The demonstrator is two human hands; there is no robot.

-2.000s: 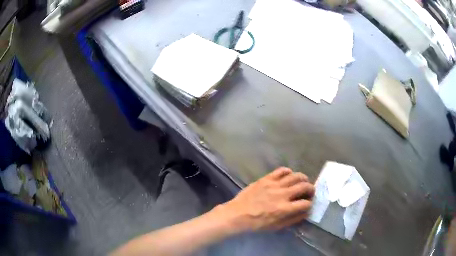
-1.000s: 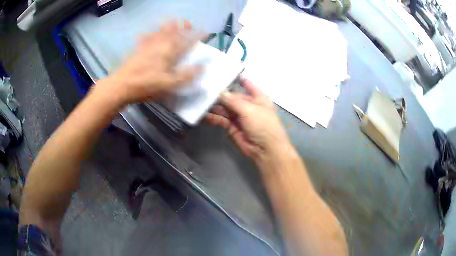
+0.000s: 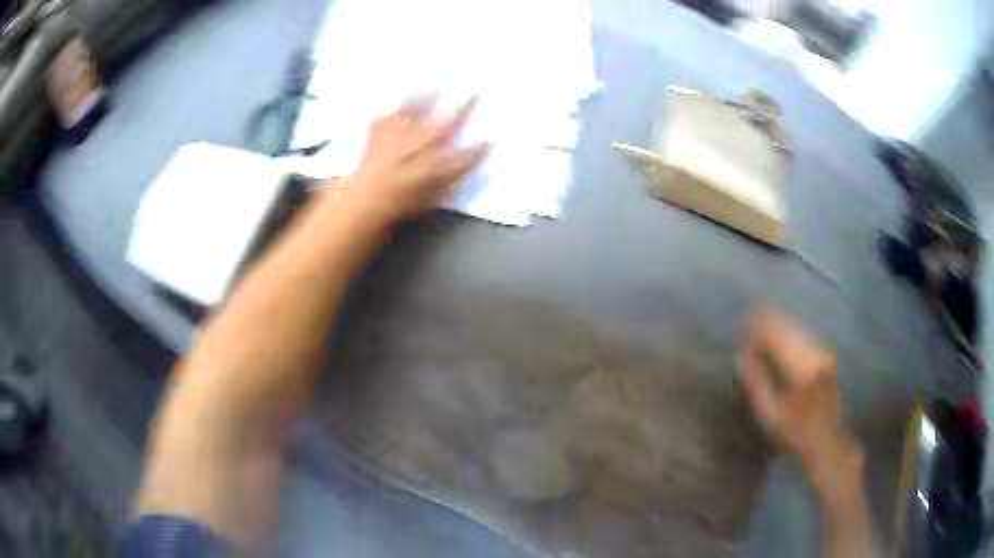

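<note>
My left hand (image 3: 412, 161) lies with spread fingers on the near part of the pile of white sheets (image 3: 458, 65). Whether it grips a sheet cannot be told. My right hand (image 3: 790, 376) is blurred over the right part of the table, its fingers curled; nothing shows in it, but the blur hides detail. The stack of pressed pieces (image 3: 202, 218), white on top, stands at the left, partly behind my left forearm. The bundle of khaki pieces (image 3: 719, 164) lies at the far right with its tie strip.
Scissors with green handles (image 3: 278, 120) lie between the stack and the sheets, blurred. The steam iron (image 3: 926, 458) is partly seen at the right edge. A dark cable bunch (image 3: 932, 234) is above it. The grey table (image 3: 523, 381) has brown stains.
My left hand has moved from the stack right onto the white sheets. My right hand has left the stack and moved right. The pocket piece now rests out of separate sight. The view has shifted right.
</note>
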